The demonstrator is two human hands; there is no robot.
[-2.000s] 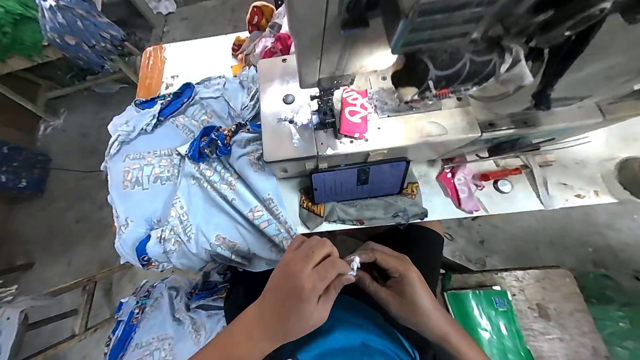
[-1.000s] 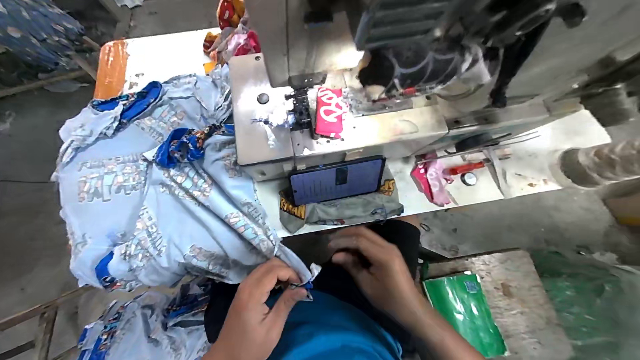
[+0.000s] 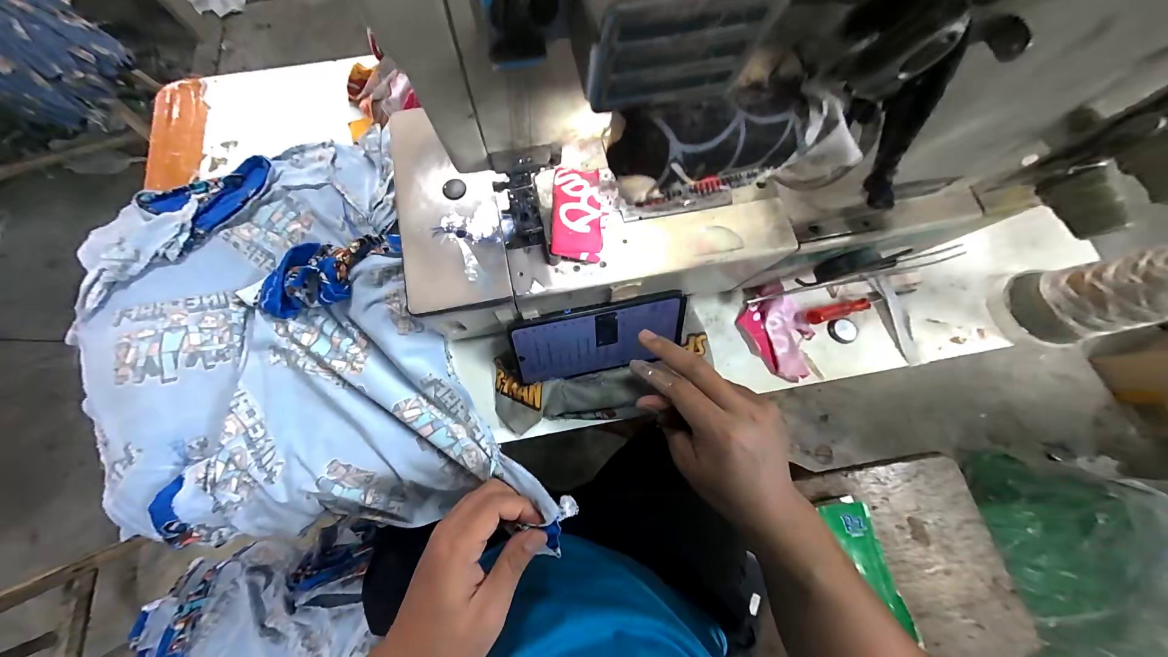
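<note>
My left hand (image 3: 474,557) pinches a blue-and-white edge of the light blue printed garment (image 3: 292,401) between thumb and fingers, above my lap. The rest of that garment lies across the table to the left of the sewing machine (image 3: 456,219). Fingers spread, my right hand (image 3: 712,411) is at the lower right of a lit smartphone (image 3: 593,338); whether a fingertip touches its screen cannot be told. The phone leans against the machine's front, on a folded grey cloth (image 3: 593,394) with yellow lettering. A pink cloth piece (image 3: 577,214) lies by the needle area.
Right of the phone lie a pink scrap (image 3: 776,333), a red-handled tool (image 3: 838,310), a small round object (image 3: 842,330) and metal scissors or tweezers (image 3: 894,319). A green packet (image 3: 867,566) rests on a wooden stool (image 3: 958,547). More printed fabric (image 3: 255,602) hangs lower left.
My right hand has moved from near my left hand up to the phone. My left hand has moved down and left since the earliest frame and holds the garment's edge.
</note>
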